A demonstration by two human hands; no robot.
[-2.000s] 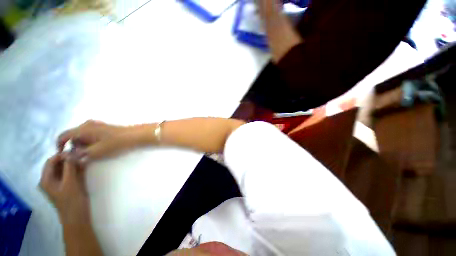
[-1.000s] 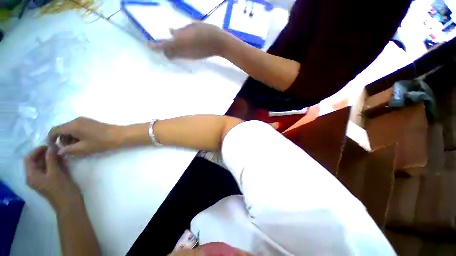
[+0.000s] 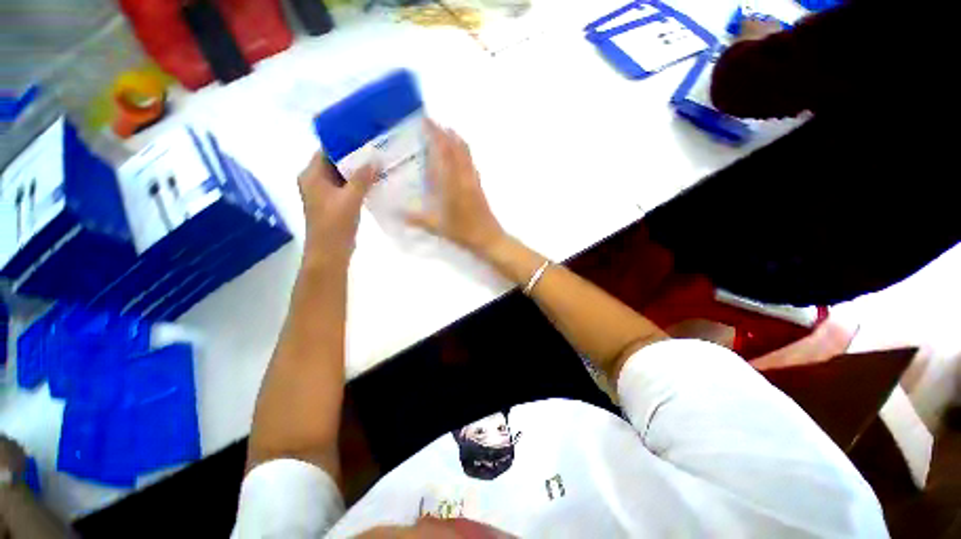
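A cable box (image 3: 371,118) with a solid blue top strip and a white printed face is held up over the white table. My left hand (image 3: 335,205) grips its lower left side, thumb on the white face. My right hand (image 3: 458,195) is at its right side, fingers spread and blurred. Whether the right fingers press on the box cannot be told. The box's lower part is blurred.
Stacked cartons (image 3: 174,195) with blue spines lean at the left, beside another stack (image 3: 58,205). Blue flat pieces (image 3: 132,405) lie nearer. An orange-yellow roll (image 3: 139,100) is at upper left. A neighbour's dark sleeve (image 3: 780,68) and blue-framed cartons (image 3: 653,40) are at upper right.
The view has swung left. My hands, earlier together at the clear plastic pile, are now apart at a box. The clear pile is no longer plainly seen; the stacks have come into view.
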